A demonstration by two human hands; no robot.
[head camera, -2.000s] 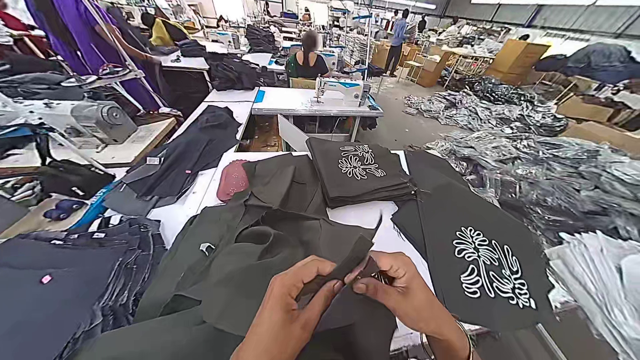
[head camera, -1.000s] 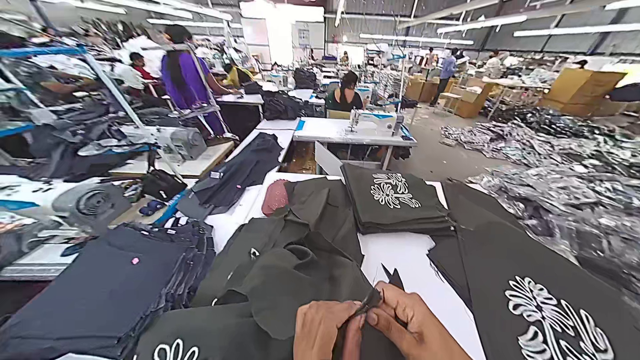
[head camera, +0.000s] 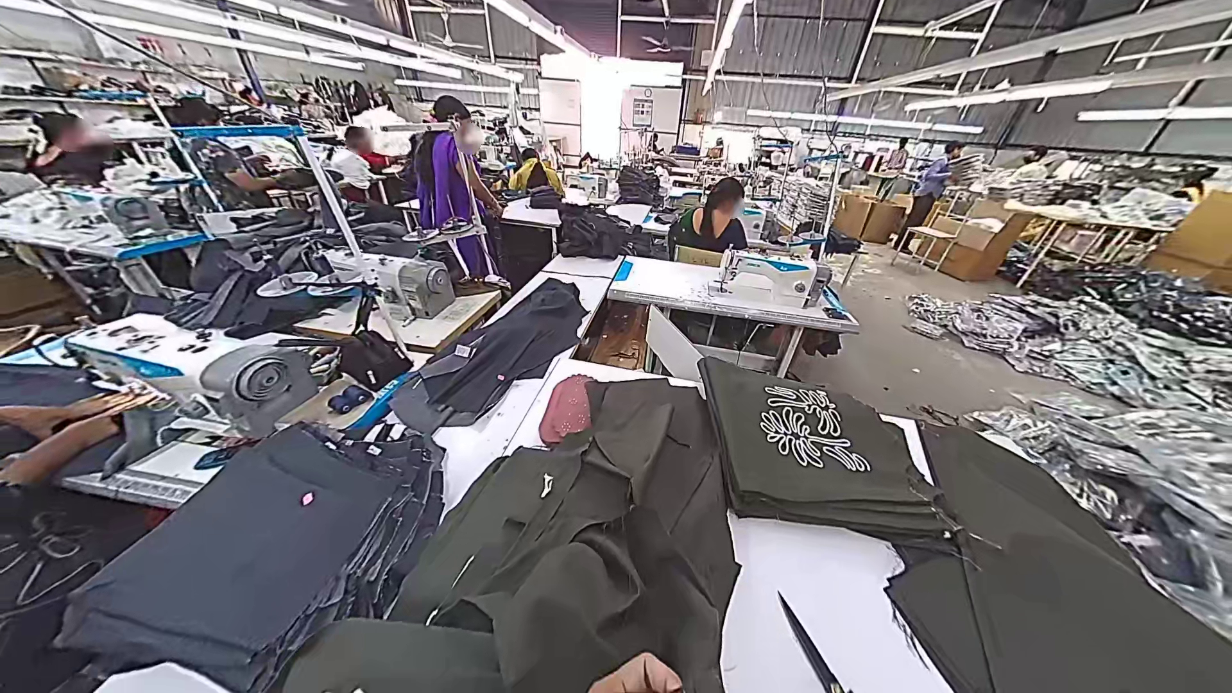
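A small part of one hand, seemingly my left hand (head camera: 637, 676), shows at the bottom edge against the dark olive fabric (head camera: 616, 568); its fingers are mostly cut off. My right hand is out of view. To the right, a dark pointed metal blade, seemingly of scissors (head camera: 808, 640), rises from the bottom edge over the white table (head camera: 799, 558). A stack of olive cloth panels (head camera: 818, 443) with white looped embroidery lies beyond. More dark panels (head camera: 1039, 558) lie at the right.
A stack of navy cloth pieces (head camera: 250, 549) lies at left, near a sewing machine (head camera: 207, 371) and a co-worker's arm (head camera: 58, 443). Another sewing machine (head camera: 775, 277) stands ahead, with a seated person (head camera: 710, 226) behind it. Plastic-wrapped bundles (head camera: 1136, 481) cover floor at right.
The view has tilted up, and my hands, both seen earlier together on the dark fabric, have mostly left the frame. The blade now shows apart from the visible fingers.
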